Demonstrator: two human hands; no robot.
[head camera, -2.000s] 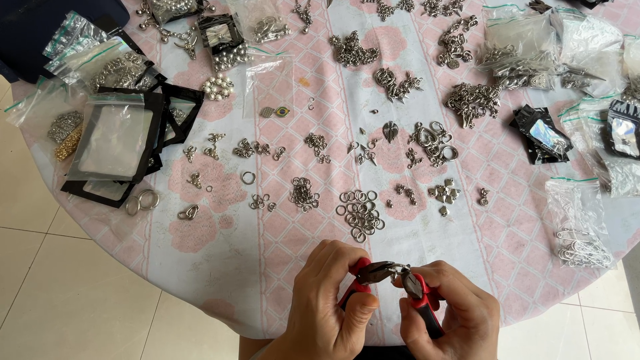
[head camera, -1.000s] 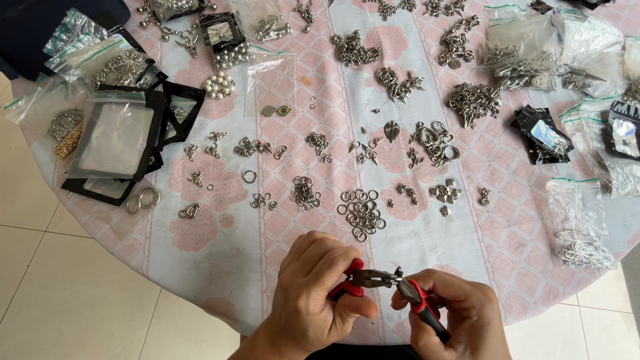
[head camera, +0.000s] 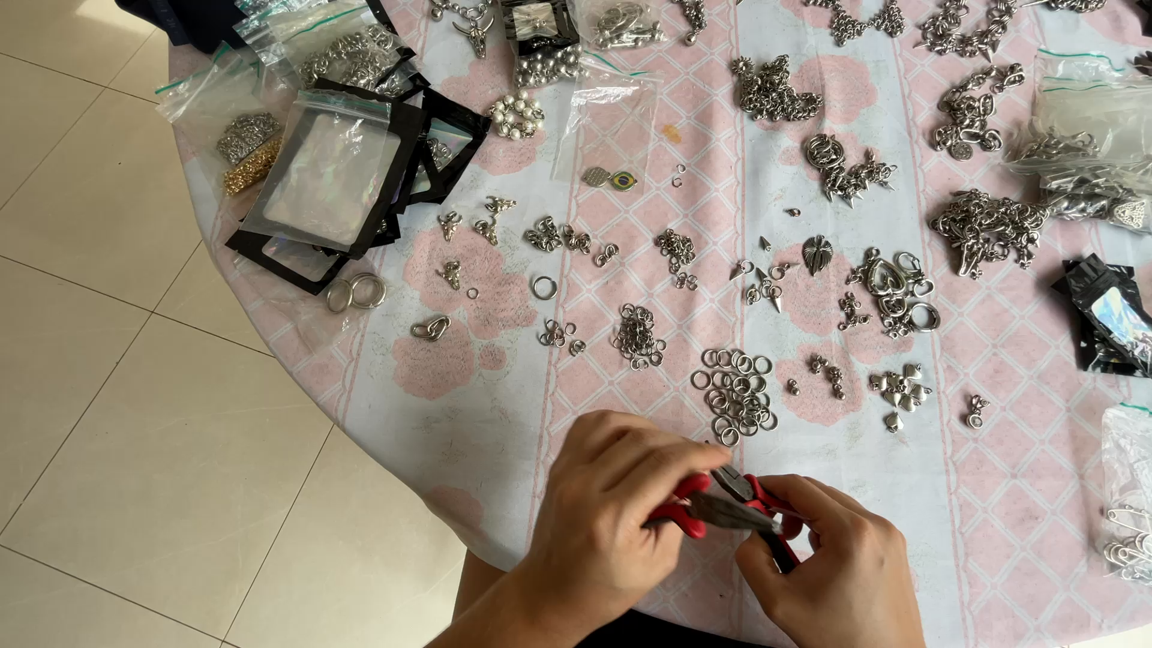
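Note:
My left hand (head camera: 612, 508) grips red-handled pliers (head camera: 733, 515), their jaws pointing right. In my right hand (head camera: 832, 562) is a second pair of red-and-black-handled pliers (head camera: 736, 483), with jaws aimed up and left. The two tools cross between my hands, low in the view; whether anything small sits in their jaws is hidden. Just above them lies a pile of large metal jump rings (head camera: 738, 391). Smaller jump rings (head camera: 639, 337) form a pile up and left of it. Heart-shaped charms (head camera: 900, 387) and small round beads (head camera: 826, 373) rest above my right hand.
A patterned cloth covers the round table (head camera: 432, 432). Zip bags and black-framed pouches (head camera: 328, 175) are stacked at the left. Chain piles (head camera: 990, 225) and plastic bags (head camera: 1093, 117) lie at the right. A bag of safety pins (head camera: 1129, 513) is at the right edge.
The pliers, spread apart with their tips meeting a second ago, now overlap. My left hand's pliers have tilted downward to the right. The piles have stayed in place on the cloth.

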